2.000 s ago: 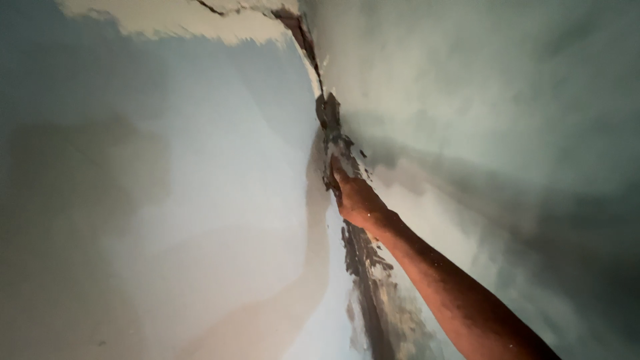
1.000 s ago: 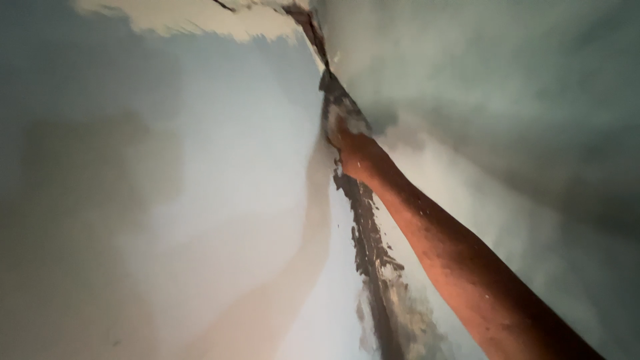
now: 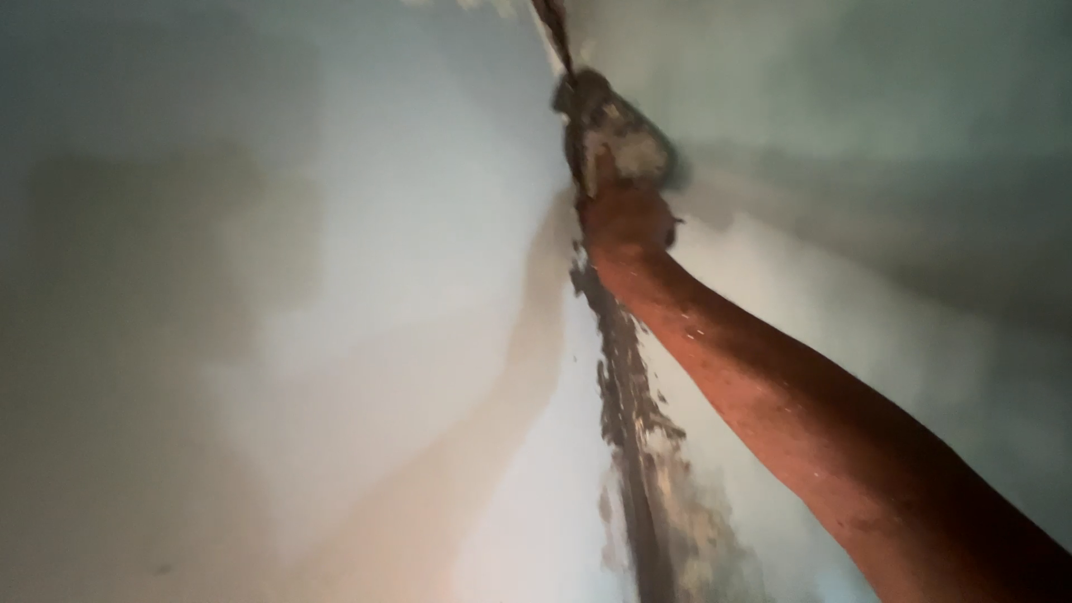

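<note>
My right hand [image 3: 628, 213] reaches up from the lower right and is shut on a flat, stained trowel-like tool [image 3: 632, 146], whose exact kind blur hides. One finger lies along the tool's face. The tool rests against the corner between two walls. Below the hand, a strip of dark wet mortar or filler [image 3: 620, 368] with ragged edges runs down the corner. Above the tool a dark, open crack [image 3: 554, 29] continues upward. My left hand is out of view.
A smooth pale wall [image 3: 402, 251] stands on the left, with the arm's shadow across it. Another pale greenish wall [image 3: 837, 109] is on the right. Rough, patchy plaster [image 3: 699, 536] borders the lower part of the strip.
My right hand has moved up along the corner with the tool. The tool's broad face shows more now than before. The view has shifted somewhat.
</note>
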